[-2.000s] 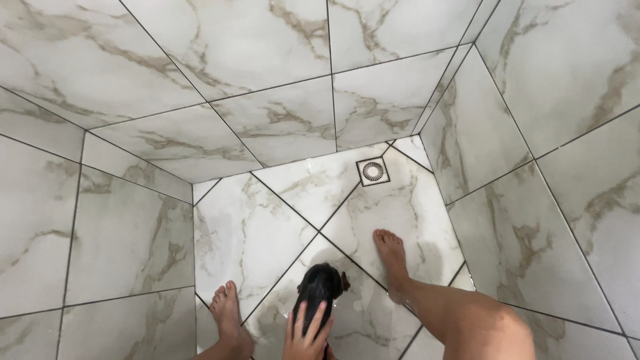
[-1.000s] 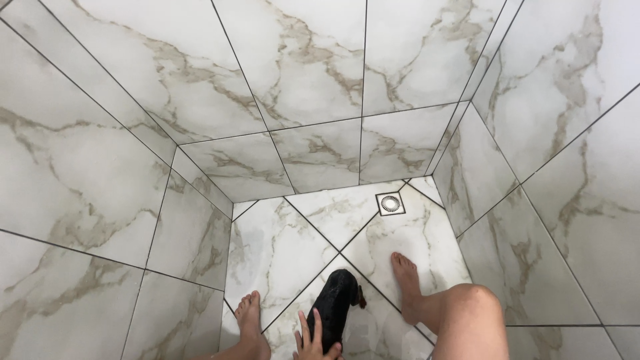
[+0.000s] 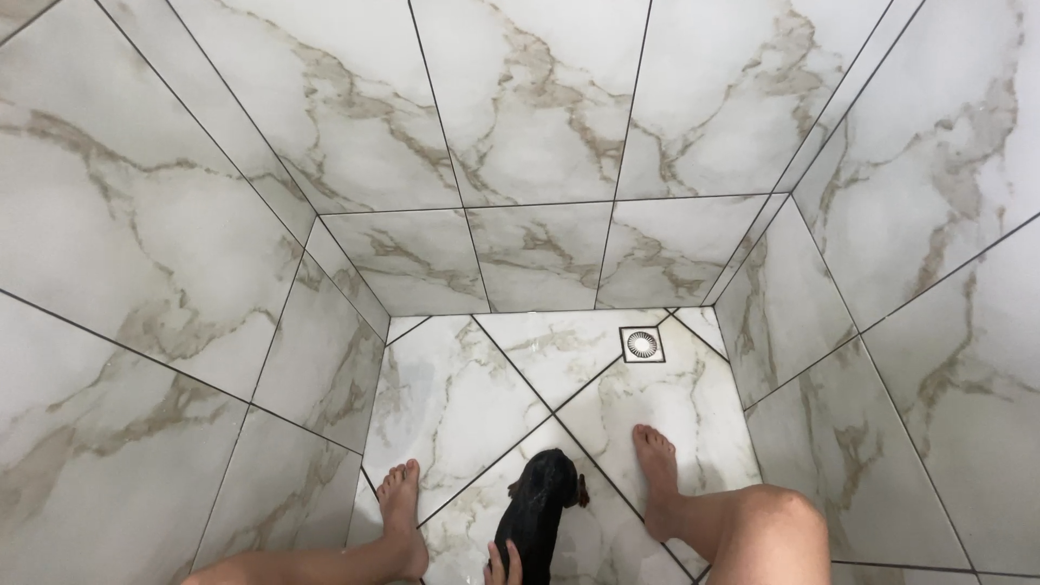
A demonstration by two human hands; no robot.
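A small black dog with brown on its paws (image 3: 536,512) stands on the tiled floor between the person's bare feet, its head toward the far wall and its coat looking wet. My left hand (image 3: 505,566) comes in at the bottom edge and touches the left side of the dog's back, fingers slightly apart; only the fingers show. The dog's hindquarters are cut off by the frame. My right hand is out of view.
Marbled tile walls (image 3: 536,252) close in the shower floor (image 3: 455,406) on three sides. A square floor drain with a round grate (image 3: 643,344) lies near the far right corner. The left foot (image 3: 400,504) and right foot (image 3: 656,463) are planted either side of the dog.
My left hand has gone from the dog's upper back, near its head, to farther down its back. The view has shifted, showing more of the far wall.
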